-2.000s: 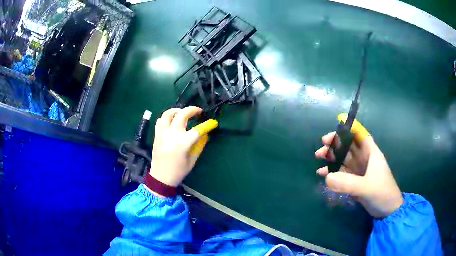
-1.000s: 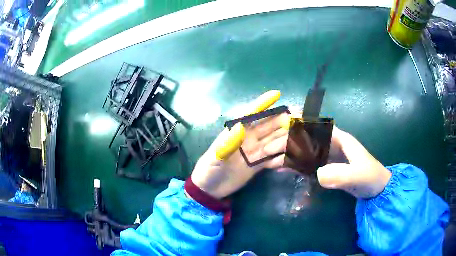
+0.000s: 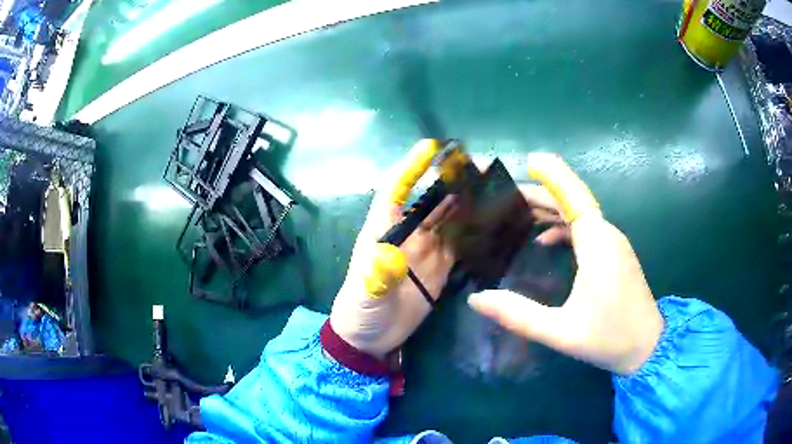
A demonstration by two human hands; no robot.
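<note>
My left hand [image 3: 382,269], with yellow finger cots, holds a thin black bezel frame [image 3: 419,211] by its left side. A dark, glossy LCD display module [image 3: 497,227] lies tilted over the frame, between both hands, and is blurred. Its dark flex cable [image 3: 425,108] points up and away, also blurred. My right hand [image 3: 590,286] is at the module's right side, fingers spread, with the thumb near its lower edge. Whether the right fingers still touch the module is unclear.
A tangled pile of black bezel frames [image 3: 230,195] lies at left on the green mat. A black air blow gun [image 3: 165,377] is at lower left, beside a blue surface [image 3: 69,403]. A yellow-green spray can [image 3: 714,33] and a thin straw [image 3: 732,113] are at upper right.
Since one second ago, the module has moved left over the frame and turned, its flex tilting leftward. The right hand has opened more. Earlier, the left hand was at the frame pile.
</note>
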